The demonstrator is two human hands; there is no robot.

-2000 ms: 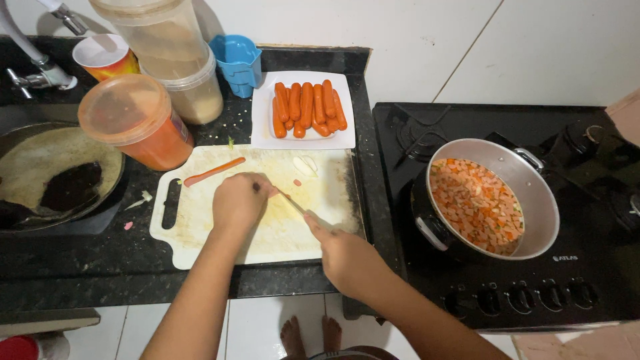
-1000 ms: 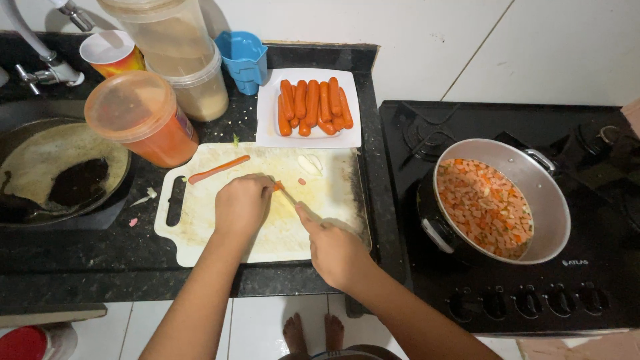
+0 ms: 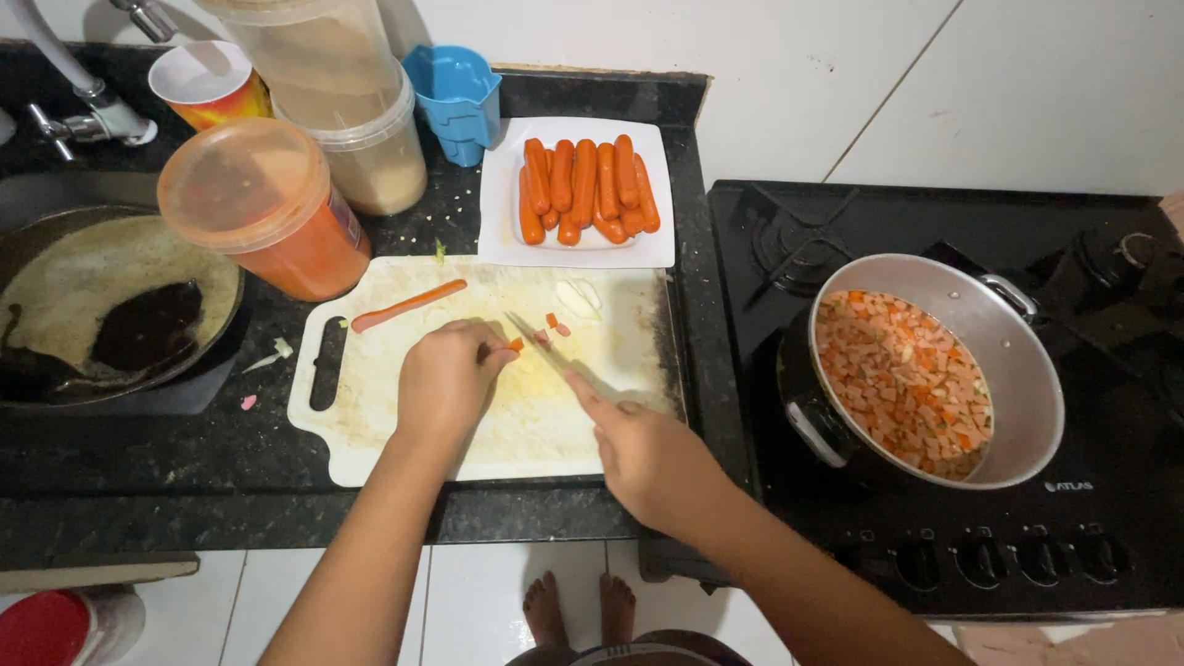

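Observation:
My left hand pinches a small piece of sausage over the white cutting board. A knife is held in my right hand, its blade pointing up and left, just right of that piece. Small cut bits lie beside the blade. Behind my left hand rests a long sausage strip, cut lengthwise. Pale slices, perhaps onion or garlic, sit near the board's back right. Whole sausages are piled on a white square plate behind the board.
On the right, a pot of diced food in liquid stands on the black stove. At left are a frying pan, an orange-filled tub, stacked plastic containers, a blue cup, a patterned cup and a tap.
The piece at my left fingertips looks shorter, and more cut bits lie by the blade. The knife blade now stands apart from my left fingertips.

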